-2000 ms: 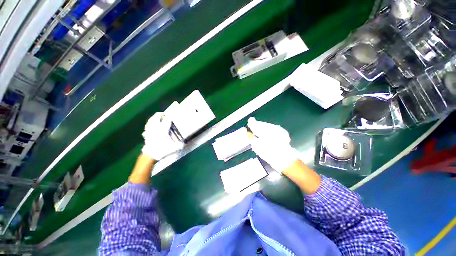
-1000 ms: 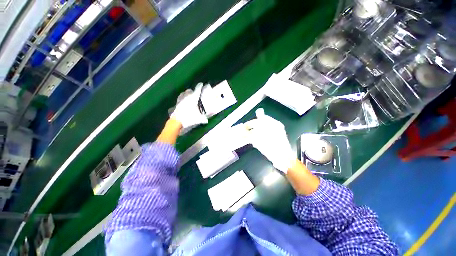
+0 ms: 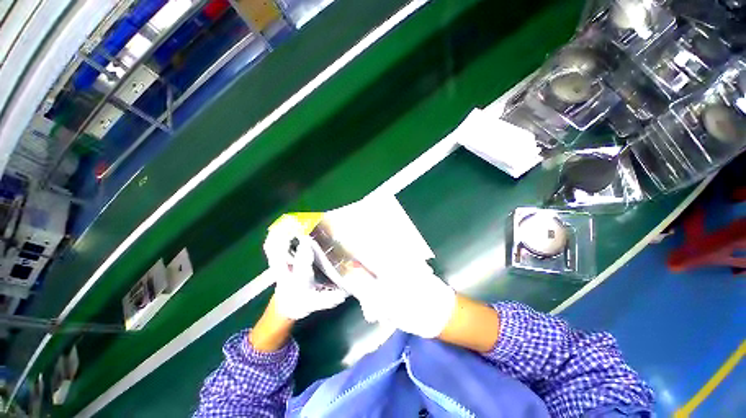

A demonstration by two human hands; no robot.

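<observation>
My left hand, in a white glove, holds a product pack over the rail, close in front of me. The pack is tilted, with a dark and grey-brown inside and a yellow edge at its upper left. My right hand, also gloved, is against the pack's right side; its fingertips are blurred. A white sheet or card spreads above my right hand; I cannot tell whether it is part of the pack. The small piles of white sheets on the bench are hidden.
A white leaflet stack lies by the rail. One clear shell with a round disc lies on the bench, beside heaped clear packs. Another product pack lies on the belt at left. A red stool stands at right.
My left hand has come back from the belt to the rail with a pack, now showing a yellow edge. My right hand has moved down and left to meet it. Another pack has moved left along the belt.
</observation>
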